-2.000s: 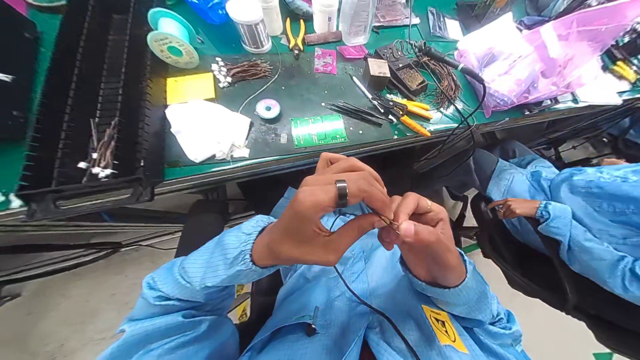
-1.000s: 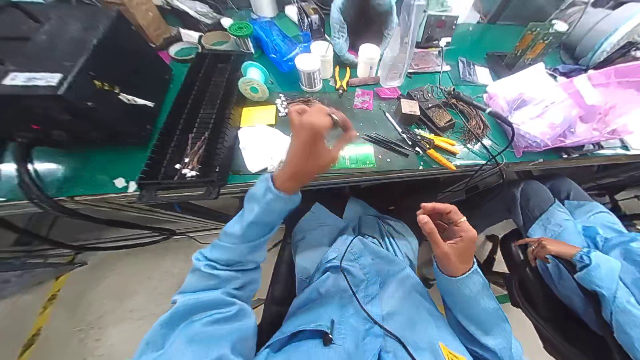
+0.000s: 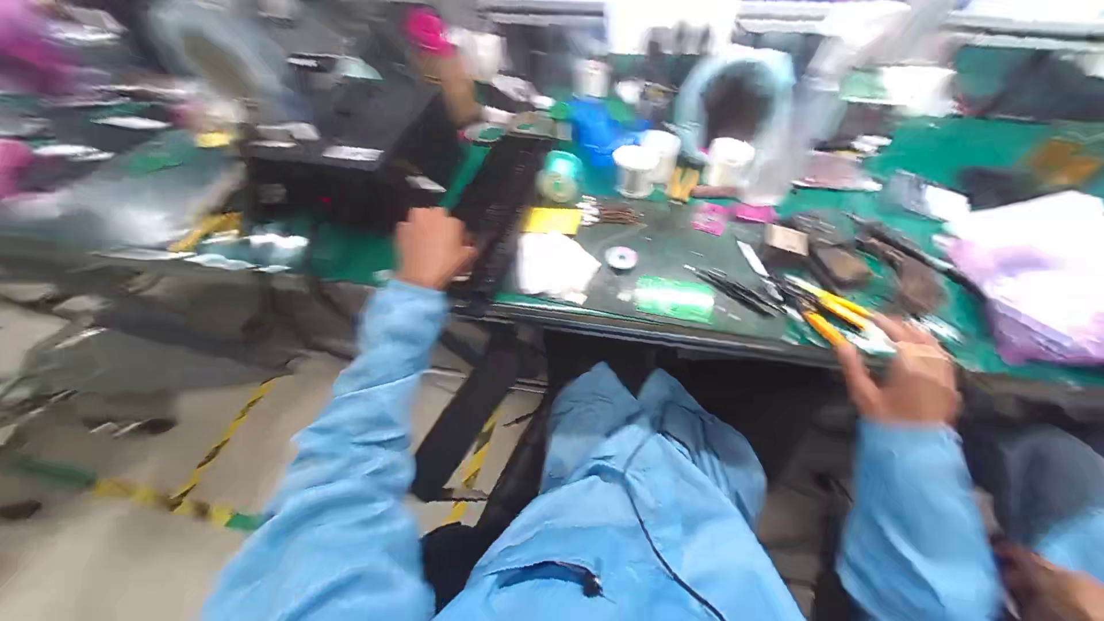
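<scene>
My left hand (image 3: 431,248) is over the near end of a long black slotted rack (image 3: 496,224); whether it holds anything is hidden by the hand and blur. My right hand (image 3: 910,375) is at the front edge of the bench, fingers spread, close to the yellow-handled pliers (image 3: 828,315). Black tweezers (image 3: 737,289) and a green circuit board (image 3: 674,298) lie on the dark mat (image 3: 642,246). A white cloth (image 3: 555,266) and a small solder spool (image 3: 621,258) lie left of the board. Brown wires with white connectors (image 3: 612,212) lie behind, beside a yellow pad (image 3: 553,221).
A black box-shaped device (image 3: 345,181) stands left of the rack. White jars (image 3: 636,170) and a wire spool (image 3: 561,177) stand at the back. Pink and white bags (image 3: 1035,276) lie on the right. A co-worker's hand (image 3: 1048,586) is at the lower right.
My left hand has moved left from above the mat to the rack. My right hand has moved forward from near my lap to the bench edge. The view has swung left.
</scene>
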